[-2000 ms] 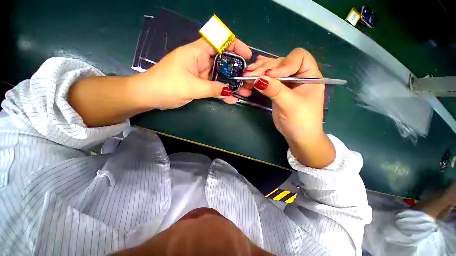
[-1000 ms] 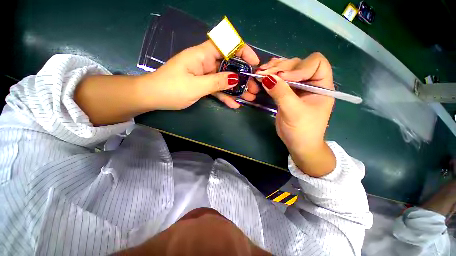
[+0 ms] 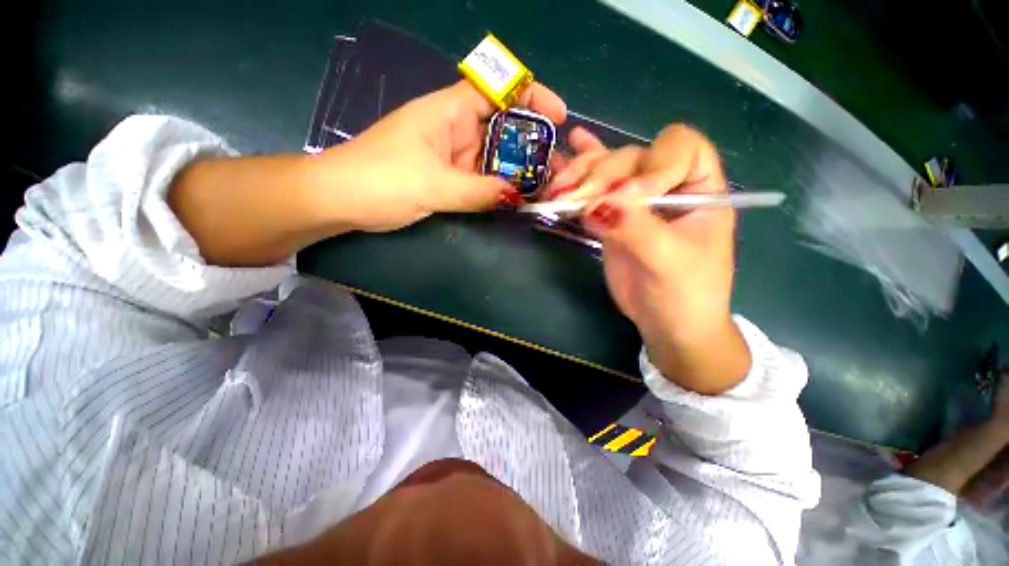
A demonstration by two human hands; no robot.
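Note:
My left hand (image 3: 426, 166) holds a smartwatch housing (image 3: 519, 152) with its open side up, showing a blue circuit board and tiny bright parts. A yellow-edged battery (image 3: 495, 71) with a white printed face lies at the housing's upper left, over the fingers. My right hand (image 3: 664, 221), somewhat blurred, holds silver tweezers (image 3: 708, 200) nearly level. The tweezer tips are beside my left thumb, just below the housing. Whether they hold a small piece cannot be told.
A black sheet (image 3: 382, 77) lies behind my hands on the green bench. Crumpled clear film (image 3: 880, 227) lies at right. A pale rail (image 3: 775, 83) curves past; beyond it are another watch unit (image 3: 783, 19) and its battery. Another person's arm (image 3: 952, 459) shows at lower right.
The tweezer tips have moved out of the housing to below it, near my left thumb. The thumb has moved off the housing's inside. The watch unit beyond the rail has shifted left.

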